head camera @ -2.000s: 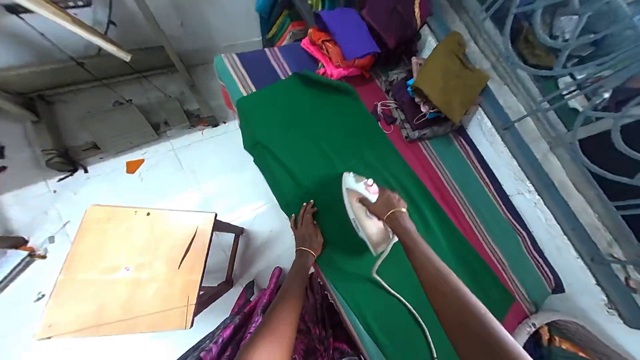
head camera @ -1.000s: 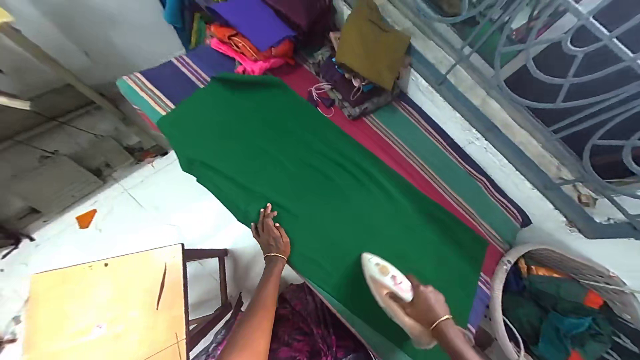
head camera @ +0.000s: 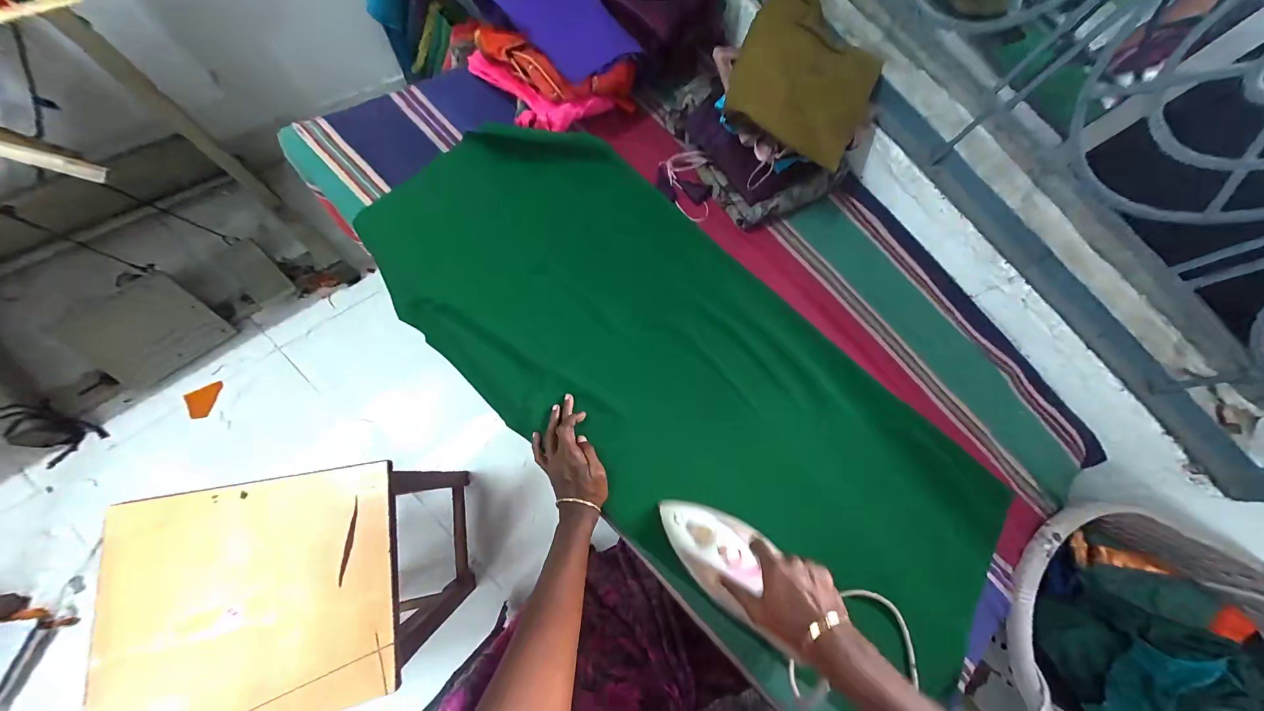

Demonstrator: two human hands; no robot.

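A green garment or cloth (head camera: 632,326) lies spread over a striped cloth (head camera: 869,286) that covers a long table. My left hand (head camera: 573,464) rests with its fingers apart on the green cloth's near left edge. In my right hand (head camera: 790,597) is the handle of a white electric iron (head camera: 716,558), its pointed end toward the upper left. The iron sits on the near part of the green cloth, right of my left hand. Its white cord (head camera: 904,632) curves beside my right wrist. Faint creases show across the middle of the green cloth.
Folded clothes, purple (head camera: 573,35) and olive (head camera: 805,84), are piled at the table's far end. A basket of clothes (head camera: 1032,592) stands at the lower right. At the lower left is a wooden stool (head camera: 237,592). A metal window grille (head camera: 1165,158) borders the right side.
Between the oldest frame and now, the iron has moved from the middle of the green cloth toward its near end, with my right hand on it. My left hand stays at the cloth's edge.
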